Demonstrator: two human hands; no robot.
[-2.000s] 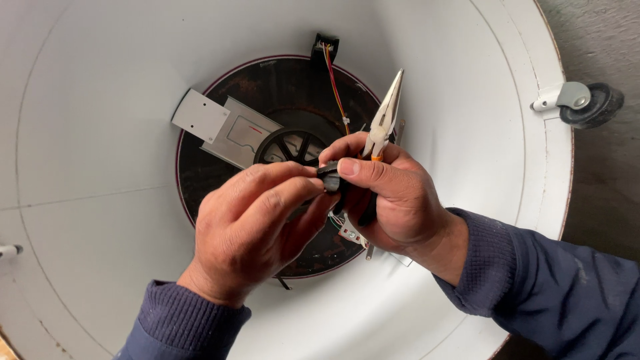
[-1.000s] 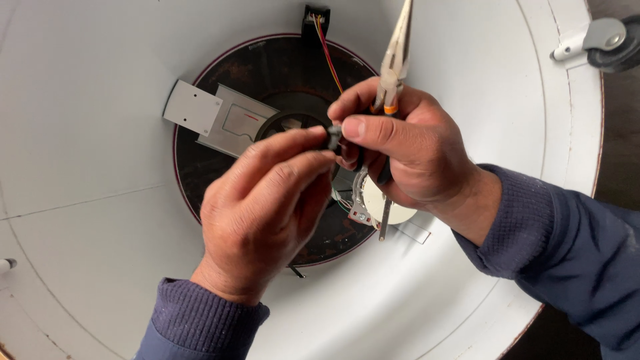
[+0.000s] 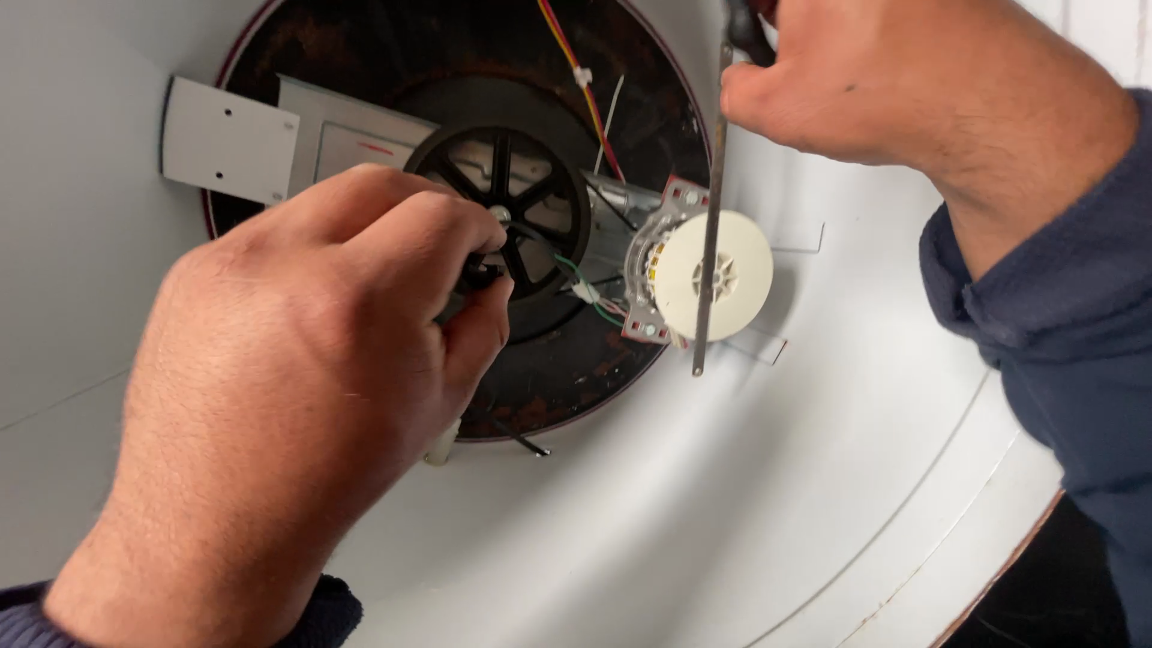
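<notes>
Between the fingertips of my left hand (image 3: 315,342) is a small black part (image 3: 484,270), mostly hidden, beside the hub of a black spoked pulley wheel (image 3: 499,216). My right hand (image 3: 846,81), at the top right, is closed around a dark handle (image 3: 749,31), cut off by the frame's edge. A thin metal strip (image 3: 711,225) hangs down from that hand across a cream plastic disc (image 3: 733,279). The disc sits on a motor (image 3: 648,261) with a metal bracket. Green and other thin wires with a white connector (image 3: 585,292) lie between wheel and motor.
A white curved cabinet wall (image 3: 630,540) surrounds the round, rust-spotted black base (image 3: 540,396). A white metal plate (image 3: 229,139) with holes is at the left. A red and yellow wire bundle (image 3: 571,58) runs down from the top. A black cable tie (image 3: 522,439) sticks out below.
My hands have moved apart; my left hand is now by the black wheel with the small part, and my right hand is up at the right. The view is much closer. The plier jaws are out of view.
</notes>
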